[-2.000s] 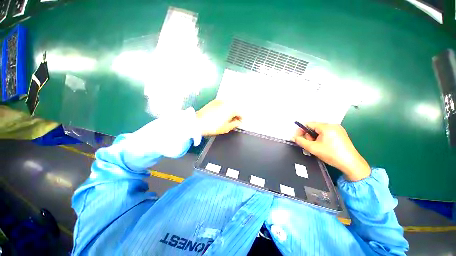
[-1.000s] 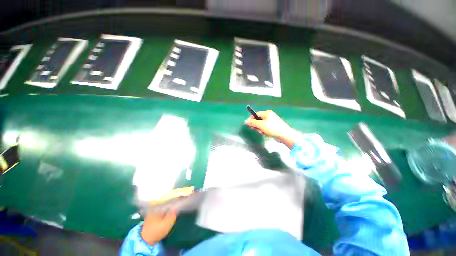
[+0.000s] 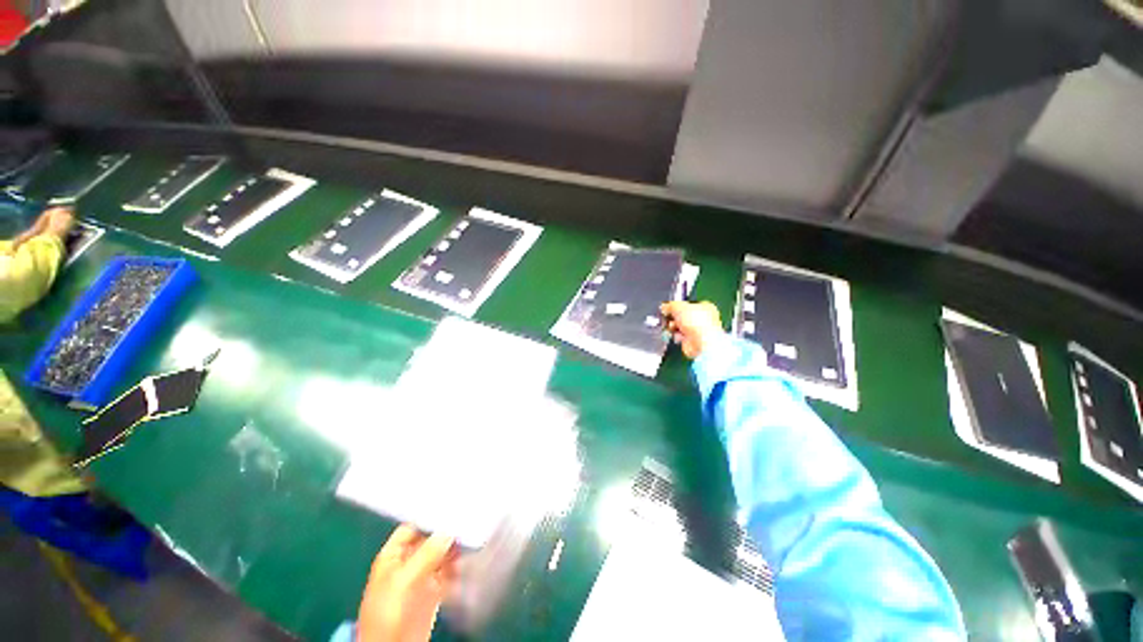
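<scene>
My right hand [image 3: 693,324] reaches onto the conveyor. Its fingers are closed at the right edge of a dark tablet cover [image 3: 642,291] with white squares, on a white liner. The slim black tool cannot be made out. My left hand [image 3: 407,587] is low in the view, fingers on the near edge of a bright white sheet [image 3: 483,376]; glare hides its outline. Another white sheet [image 3: 671,608] lies at the bottom, beside a dark slotted grid sheet [image 3: 656,487], partly behind my right sleeve.
More covers [image 3: 796,320] lie spaced along the conveyor [image 3: 896,339]. A blue parts tray [image 3: 176,286] and black yellow-edged pieces [image 3: 144,408] are at left. Another person's hand [image 3: 53,226] is far left. A dark strip sheet [image 3: 1050,577] lies at lower right.
The view has turned up and left. My right hand has moved from above the worktable to a cover on the conveyor. My left hand now holds the white sheet's near edge.
</scene>
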